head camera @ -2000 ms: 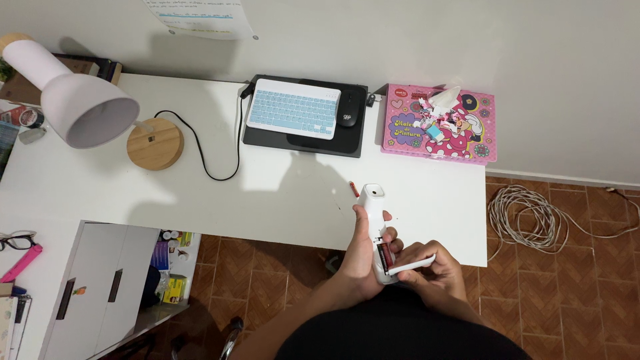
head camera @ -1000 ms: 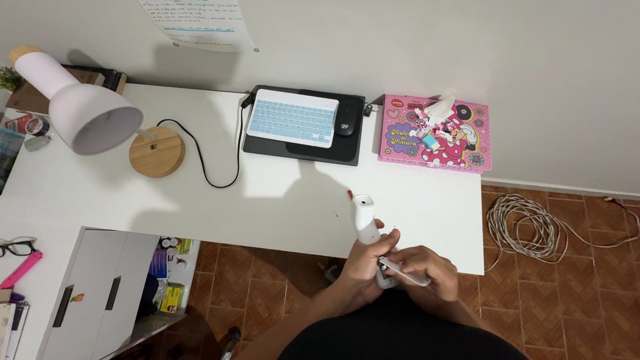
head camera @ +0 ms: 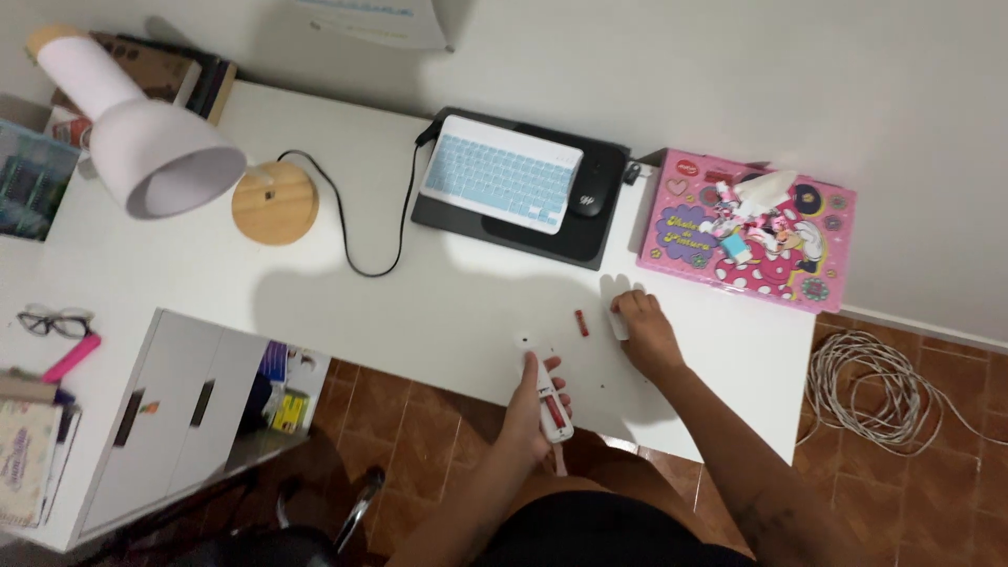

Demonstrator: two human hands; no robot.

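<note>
My left hand [head camera: 529, 405] grips a white handheld device [head camera: 557, 421] with a wrist strap, near the desk's front edge. Its battery compartment is uncovered, and a red battery [head camera: 556, 411] lies inside. Over the desk to the right, my right hand [head camera: 647, 327] has its fingers on a white cover [head camera: 618, 319] at the desktop. Just left of that cover, a loose red battery [head camera: 581, 323] lies on the white desk [head camera: 472, 303].
A black laptop [head camera: 504, 236] bears a light-blue keyboard [head camera: 504, 173] and a black mouse [head camera: 592, 183]. Right of it lies a pink box [head camera: 669, 260] with scraps and an eraser on top. A lamp [head camera: 161, 157] stands left; coiled cable [head camera: 866, 394] lies on the floor.
My right hand has moved away from the device to the desktop at the right with the white cover. The device's battery compartment now faces up in my left hand. The view has shifted.
</note>
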